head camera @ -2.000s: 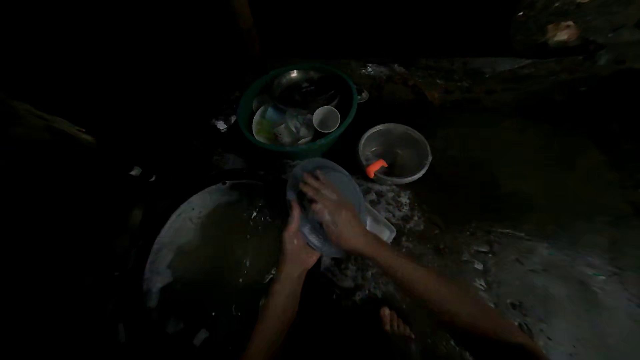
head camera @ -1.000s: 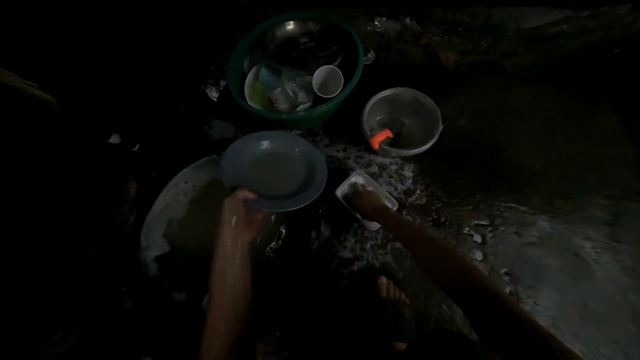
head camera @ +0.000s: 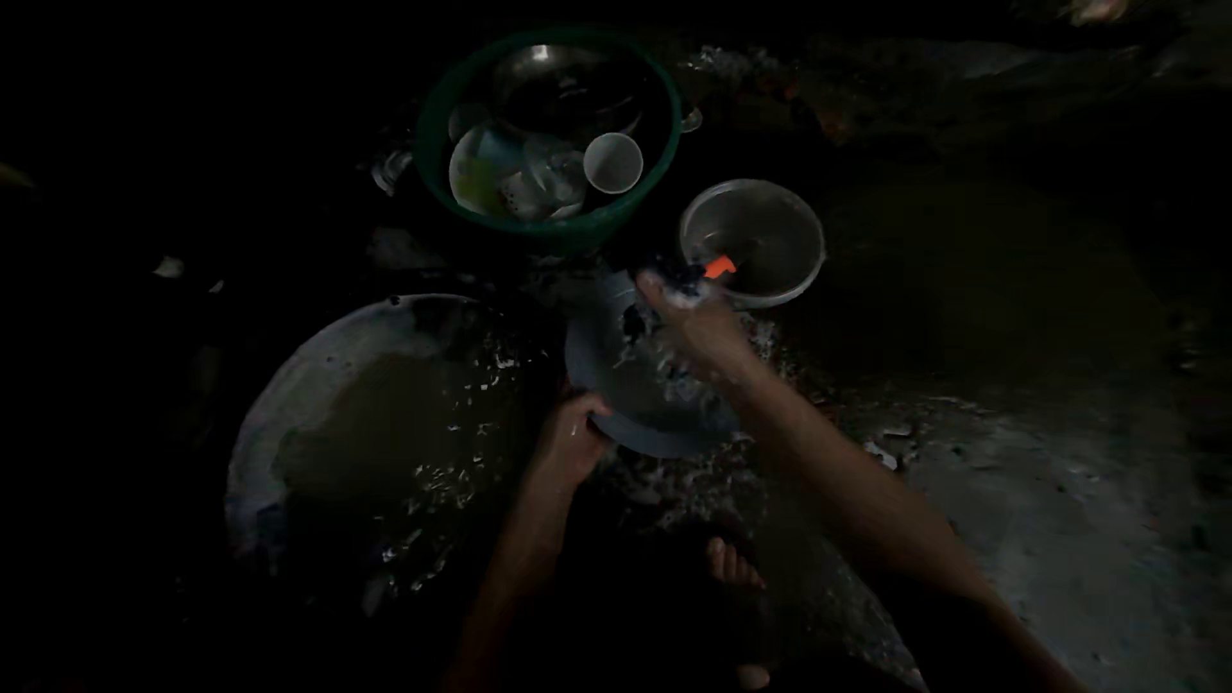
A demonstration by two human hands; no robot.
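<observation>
A round blue-grey plate (head camera: 635,385) is held tilted over the wet ground in the middle of the view. My left hand (head camera: 577,433) grips its lower left rim, thumb on top. At the plate's upper right edge is my right hand (head camera: 698,322), closed on a dark scrubber (head camera: 674,274) with white suds on it. Suds and wet streaks show on the plate's face. Just beyond my right hand stands a metal bowl (head camera: 784,236) with an orange object (head camera: 719,267) inside. The rectangular container seen earlier cannot be made out.
A green basin (head camera: 577,226) at the top holds a white cup (head camera: 613,163), a metal bowl and other dishes. On the left lies a large round basin (head camera: 318,371) of murky water. A bare foot (head camera: 733,563) rests below the plate. The scene is very dark and the ground wet.
My right hand has left the white rectangular container and come to the plate with the scrubber. The plate has moved right, away from over the large basin, and is now tilted.
</observation>
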